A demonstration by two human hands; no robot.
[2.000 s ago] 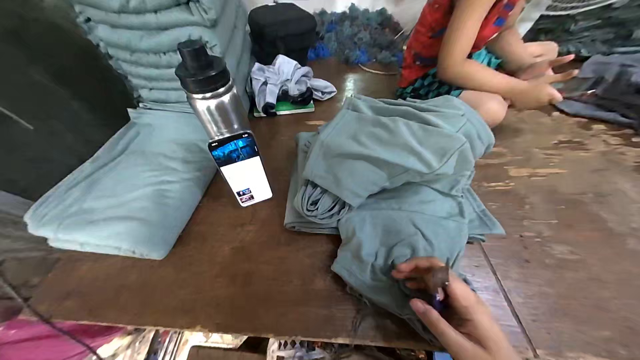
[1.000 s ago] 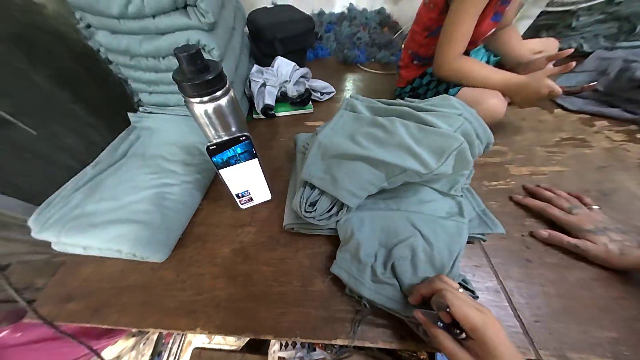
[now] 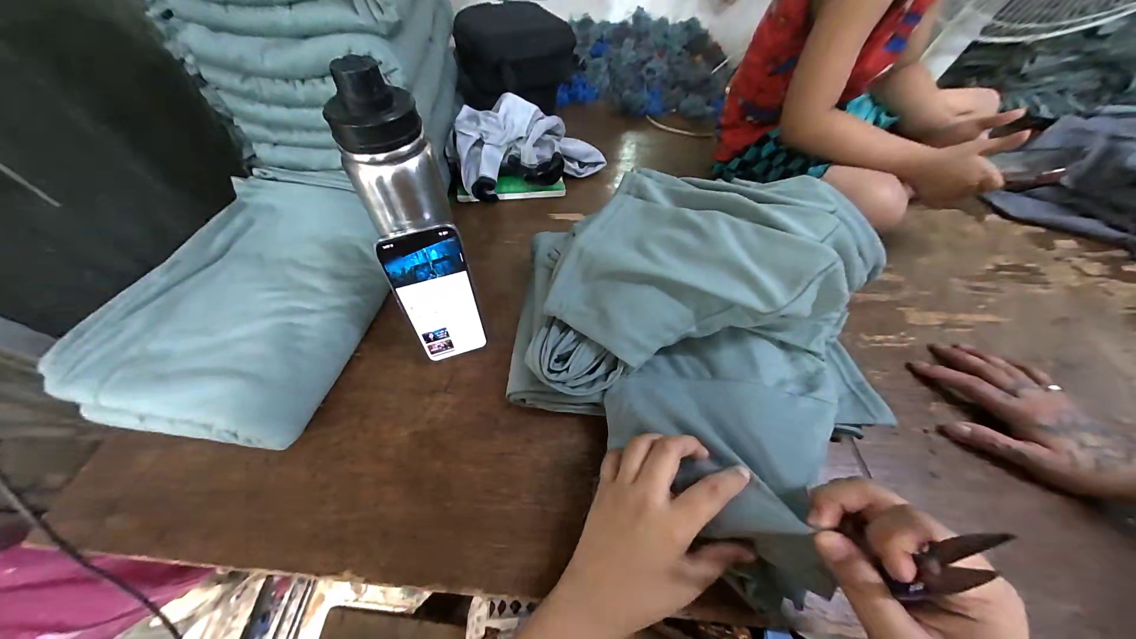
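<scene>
My left hand (image 3: 652,524) grips a fold of the grey-green cloth garment (image 3: 737,399) at its near edge. To its right, my right hand (image 3: 896,559) pinches the same cloth's edge between thumb and finger. Thread snips (image 3: 954,564) lie in the right palm, their dark blades apart and pointing right. The garment rests on top of a folded pile of like cloth on the brown wooden table. Part of the cloth edge is hidden by my hands.
A phone (image 3: 435,293) leans on a steel bottle (image 3: 390,169). Folded cloth (image 3: 231,302) lies left, stacked cloth (image 3: 311,80) behind. Another person's hand (image 3: 1021,413) rests on the table (image 3: 399,479) at right; a seated person (image 3: 843,106) is at the back. The near table edge is close.
My left hand has come into view onto the garment. My right hand has moved right, and the snips now show in its palm. The other person's hand at right was absent two seconds ago.
</scene>
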